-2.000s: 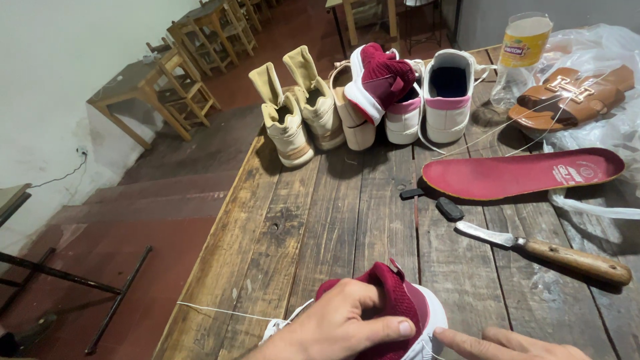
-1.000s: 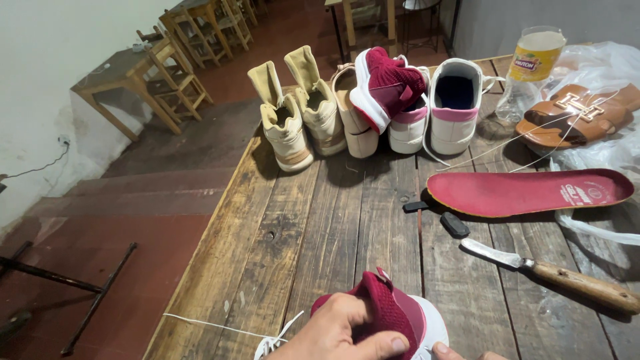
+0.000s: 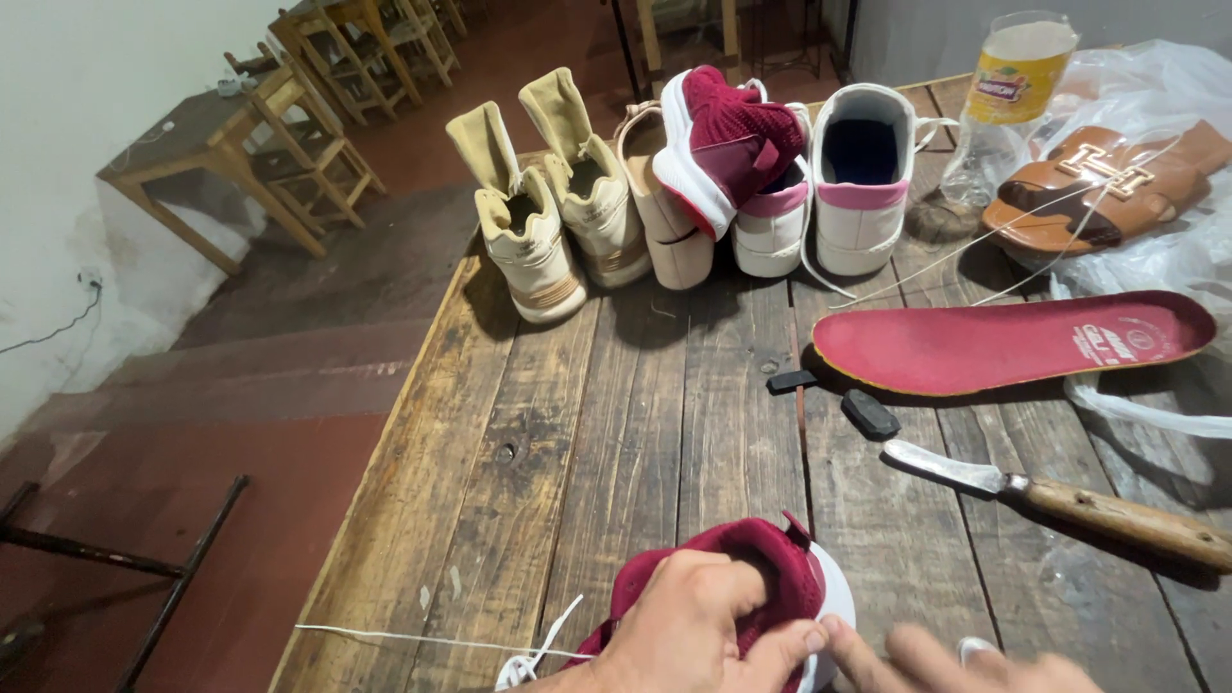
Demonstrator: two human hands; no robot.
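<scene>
A dark red knit sneaker (image 3: 640, 577) with a white sole lies at the table's near edge, its heel toward the right. My left hand (image 3: 703, 616) grips it, fingers inside the collar and thumb at the heel. My right hand (image 3: 943, 659), partly blurred, has a fingertip at the white heel sole beside my left thumb; whether it pinches anything is unclear. White laces (image 3: 525, 664) and a thin white thread (image 3: 433, 636) run out on the left. Farther right lie a red insole (image 3: 962, 342), a wooden-handled knife (image 3: 1107, 515) and two small black pieces, one of them a block (image 3: 870, 415).
Along the back stand beige sneakers (image 3: 539, 274), a beige shoe (image 3: 674, 250), white-and-pink sneakers (image 3: 859, 226) and another dark red sneaker (image 3: 727, 159). A cut plastic bottle (image 3: 1020, 77), brown sandals (image 3: 1097, 197) and a plastic bag (image 3: 1155, 77) occupy the back right.
My right hand was spread beside the heel two seconds ago, showed only its fingertips at the sole one second ago, and now shows more fingers. My left hand keeps its hold on the sneaker.
</scene>
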